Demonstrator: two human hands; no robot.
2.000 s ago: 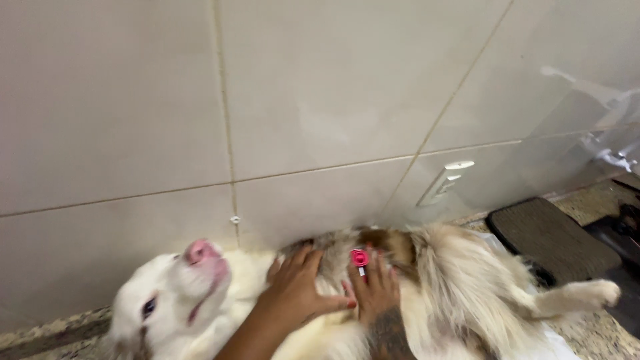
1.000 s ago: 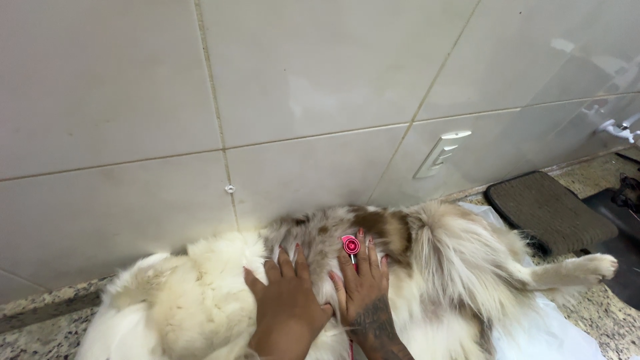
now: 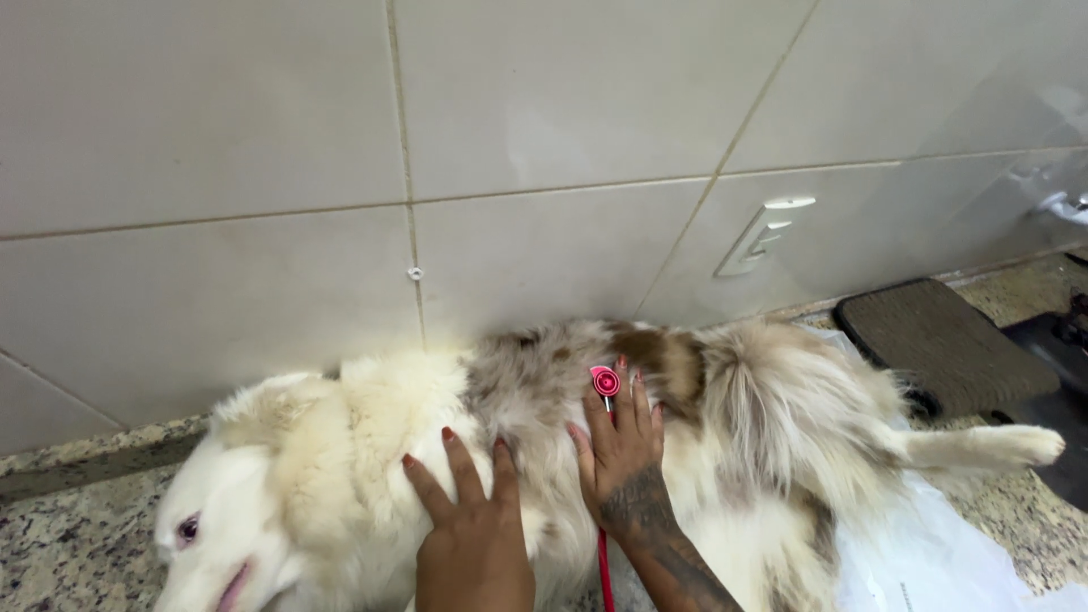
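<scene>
A long-haired white, grey and brown dog [image 3: 544, 408] lies on its side against the tiled wall, head at the left and a hind leg stretched out at the right. My left hand [image 3: 472, 518] rests with spread fingers on the fur of its chest and shoulder. On the dog's flank lies my right hand [image 3: 625, 442], tattooed at the wrist. Beside its index finger is the pink chest piece of a stethoscope [image 3: 605, 382], whose red tube [image 3: 605, 569] passes under that hand. Whether the fingers grip the stethoscope cannot be told.
Beneath the dog is a speckled granite surface [image 3: 76, 535], with a white plastic sheet [image 3: 918, 552] near its hindquarters. A dark textured pad [image 3: 943, 348] lies at the right by the wall. A switch plate [image 3: 765, 236] is fixed to the tiles.
The dog's head was raised with its nose up two seconds ago; now it is down at the left. My left hand has shifted on the chest fur. My right hand remains on the flank.
</scene>
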